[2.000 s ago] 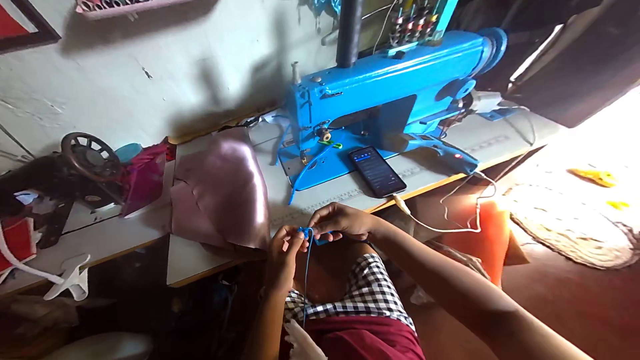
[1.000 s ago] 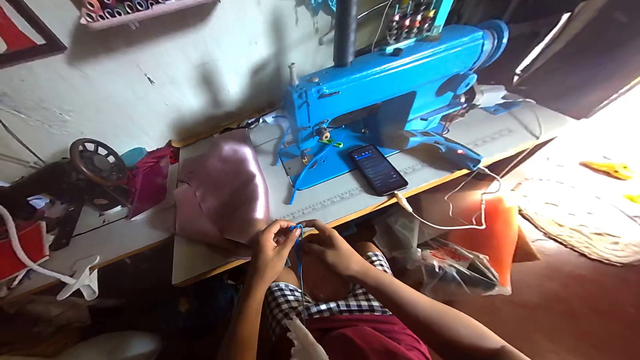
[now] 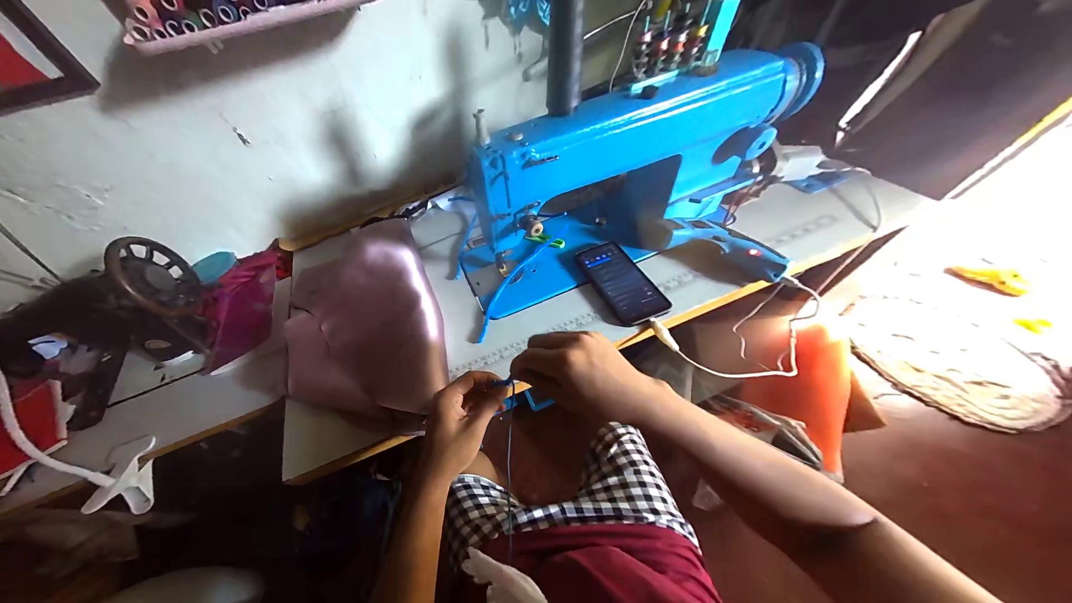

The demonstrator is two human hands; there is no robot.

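Note:
My left hand (image 3: pixel 462 416) pinches a thin blue cord (image 3: pixel 509 456) over my lap, at the front edge of the table. My right hand (image 3: pixel 578 373) is right beside it, fingers closed on the same cord, one end of which hangs down between my legs. Beyond the hands stands a blue sewing machine (image 3: pixel 620 130). A strip of blue cord (image 3: pixel 502 297) lies across its base plate near the needle. The pink satin-like fabric (image 3: pixel 368 322) rests on the table to the left of my hands. A smartphone (image 3: pixel 624 283) with its screen lit lies just past my right hand.
A white cable (image 3: pixel 737 375) runs from the phone to a blue device (image 3: pixel 737 249) on the table (image 3: pixel 837 219). An older black sewing machine (image 3: pixel 151 289) stands at the left. Thread spools (image 3: pixel 662 46) stand on the blue machine. An orange item (image 3: pixel 808 394) and round mat (image 3: pixel 955 360) are below right.
My right hand has risen slightly above the left since a second ago. Both hands stay close together on the blue cord. The machine, fabric and phone have not moved.

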